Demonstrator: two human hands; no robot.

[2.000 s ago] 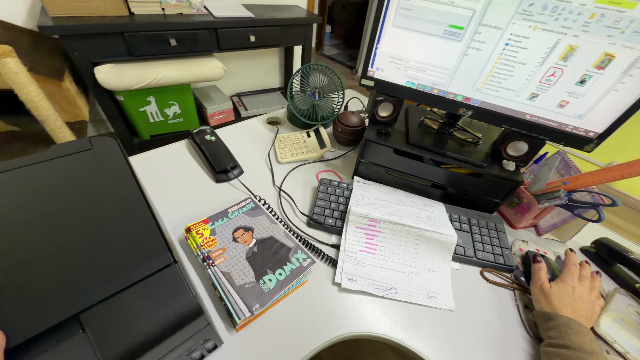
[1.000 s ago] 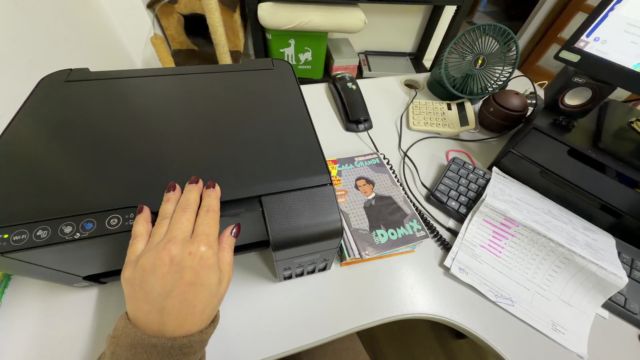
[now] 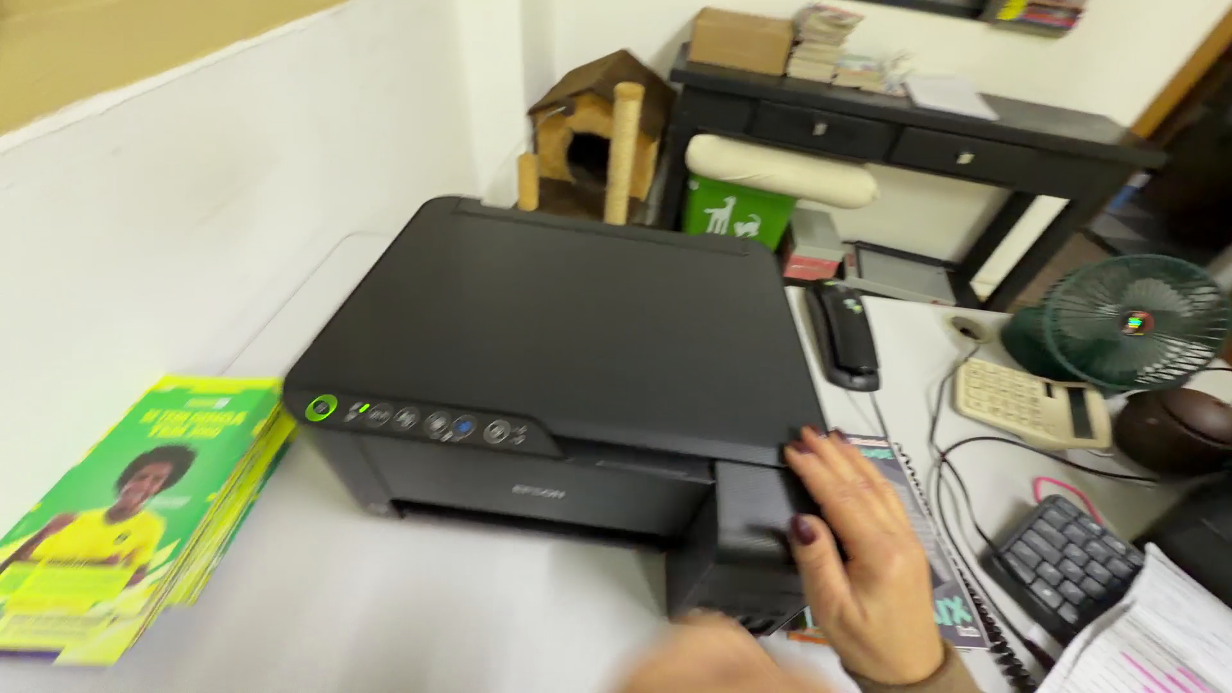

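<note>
A black Epson printer (image 3: 577,332) sits on the white desk, its lid down and its control panel lights green and blue. At its front right corner my right hand (image 3: 871,553) rests with the fingertips on the lid edge and the thumb spread toward the ink tank housing (image 3: 756,510). My left hand (image 3: 727,659) is a blur at the bottom edge, in front of the ink tank housing; its fingers cannot be made out. Partly hidden behind my right hand lies a stack of magazines (image 3: 948,577). Left of the printer is a stack of green and yellow booklets (image 3: 207,462).
A telephone handset (image 3: 844,332), calculator (image 3: 1030,404), green fan (image 3: 1126,322) and black keyboard (image 3: 1068,568) stand to the right, among loose cables. Marked papers (image 3: 1155,635) lie at the lower right. A white wall (image 3: 241,173) borders the desk on the left.
My right hand, earlier on the mouse, is now at the printer's front right corner. My left hand has left the printer's front panel. The view has swung left.
</note>
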